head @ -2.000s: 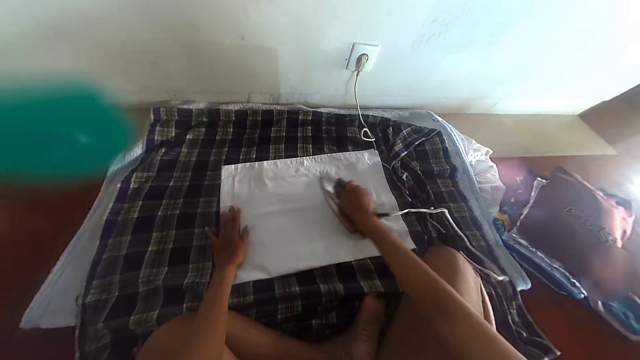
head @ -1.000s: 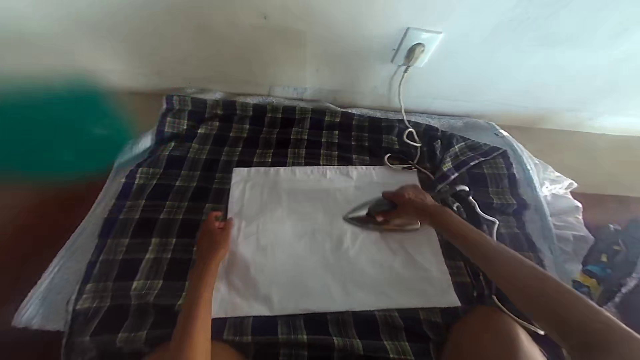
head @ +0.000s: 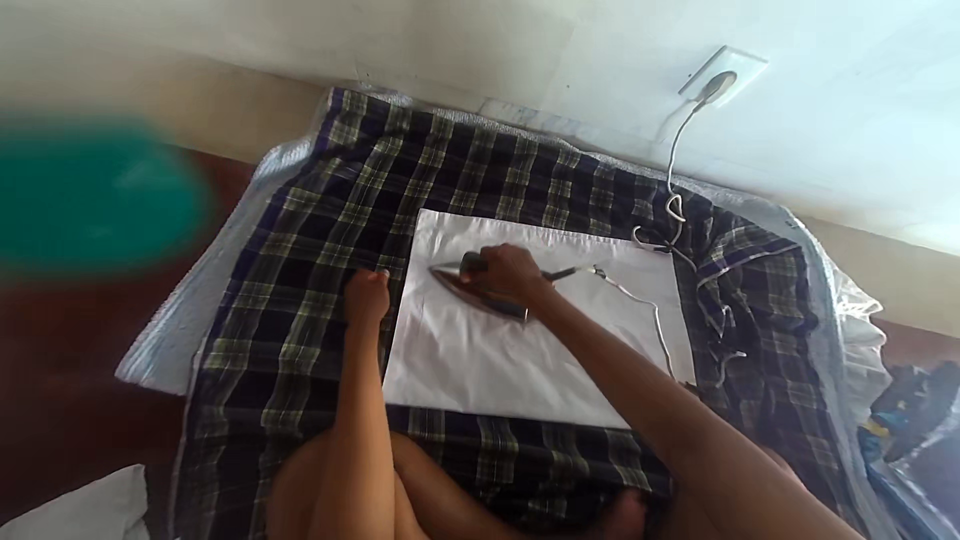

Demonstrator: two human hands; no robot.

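Note:
A white cloth (head: 510, 367), rectangular and lightly wrinkled, lies flat on a dark plaid blanket (head: 300, 277). My right hand (head: 510, 271) grips the handle of an electric iron (head: 480, 296), whose soleplate rests on the upper left part of the cloth with its tip toward the left edge. The iron's pale cord (head: 656, 322) trails from its back over the cloth's right side. My left hand (head: 367, 298) is just left of the cloth's left edge, on the plaid blanket, its fingers curled; whether they pinch any fabric cannot be made out.
A wall socket (head: 724, 75) with a plug stands at the upper right, its cord looping down to the blanket. A blurred green object (head: 97, 195) fills the left. White fabric (head: 97, 506) lies at lower left, and dark bundled items (head: 911, 405) at the right. My legs border the near side.
The iron in my right hand has moved from the right part of the white cloth to its upper left. My left hand, earlier spread on the cloth's left side, is now curled beside it. The view has shifted.

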